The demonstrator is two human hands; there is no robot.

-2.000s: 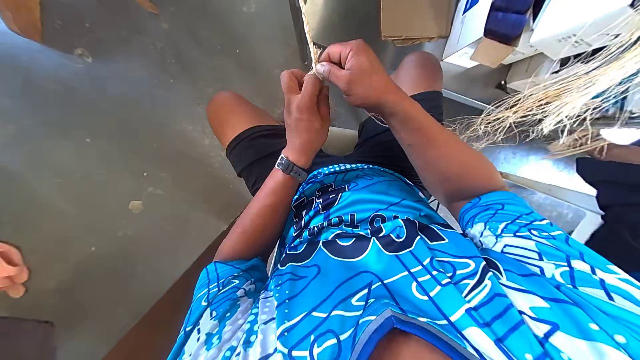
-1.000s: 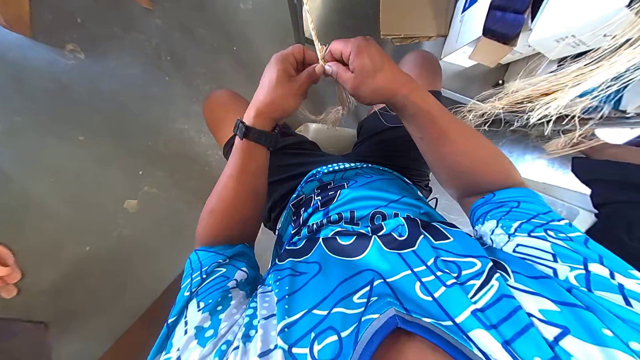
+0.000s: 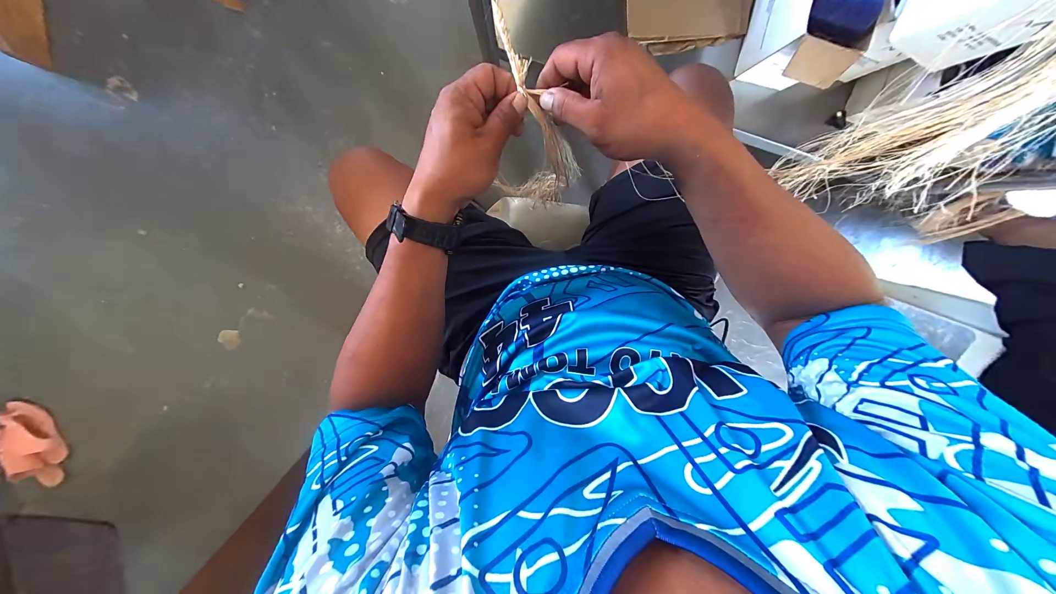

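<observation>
A braid of pale plant fibre (image 3: pixel 510 48) runs down from the top edge to my fingertips, between my knees. My left hand (image 3: pixel 474 124) pinches it where the braided part ends, thumb on the near side. From the right, my right hand (image 3: pixel 615 97) grips a thin strand of the same fibre between thumb and forefinger, pulled out sideways from the braid. Below the fingers a loose, frayed fibre tail (image 3: pixel 559 157) hangs down. The fingertips of both hands are close together but apart.
A large bundle of loose fibres (image 3: pixel 924 132) lies at the right. Cardboard boxes (image 3: pixel 689 21) and a white container (image 3: pixel 957 29) stand at the upper right. An orange piece of footwear (image 3: pixel 31 443) is at the left edge. Another person's dark-clothed leg (image 3: pixel 1019 322) shows at the far right.
My hands, touching at the braid one second ago, are slightly apart now, with a strand between them. The loose tail, mostly hidden two seconds ago, shows below the fingers.
</observation>
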